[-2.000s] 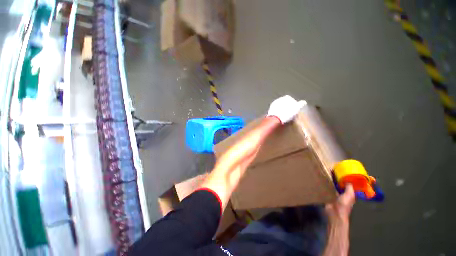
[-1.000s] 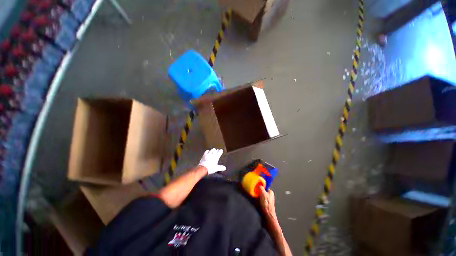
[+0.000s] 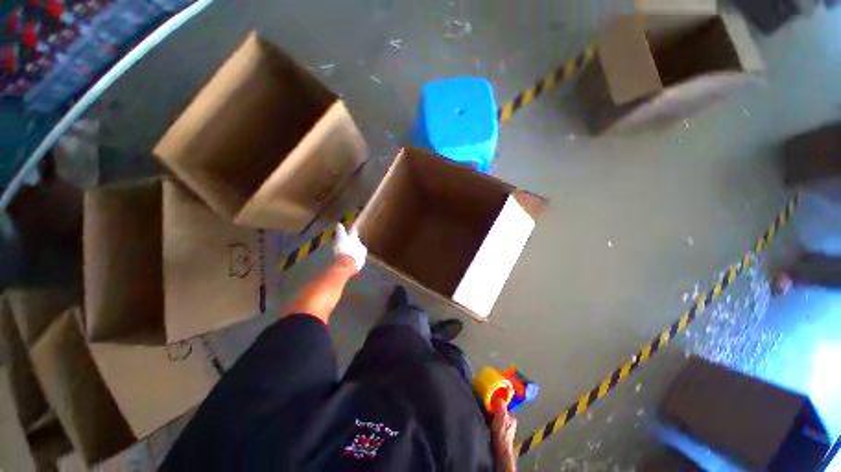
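An open brown carton [image 3: 429, 230] stands on the floor in front of my feet, its opening facing up and one pale flap folded out at the right. My left hand [image 3: 349, 247], in a white glove, is at the carton's left edge; its fingers seem to be on the rim. My bare right hand [image 3: 503, 426] holds the tape gun [image 3: 505, 389], with its yellow-orange roll and blue body, low at the right, away from the carton. The fingers of my right hand are partly hidden behind the roll.
A blue stool [image 3: 458, 120] stands just behind the carton. Several open cartons [image 3: 318, 171] lie at the left. Another open carton [image 3: 636, 69] is at the upper right. A dark carton [image 3: 738, 410] is at the lower right, beyond striped floor tape [image 3: 645, 348]. A conveyor is at the upper left.
The carton was held against my legs, then appeared on the floor with its opening up. My left hand has moved from near my body to its left edge. The view has turned.
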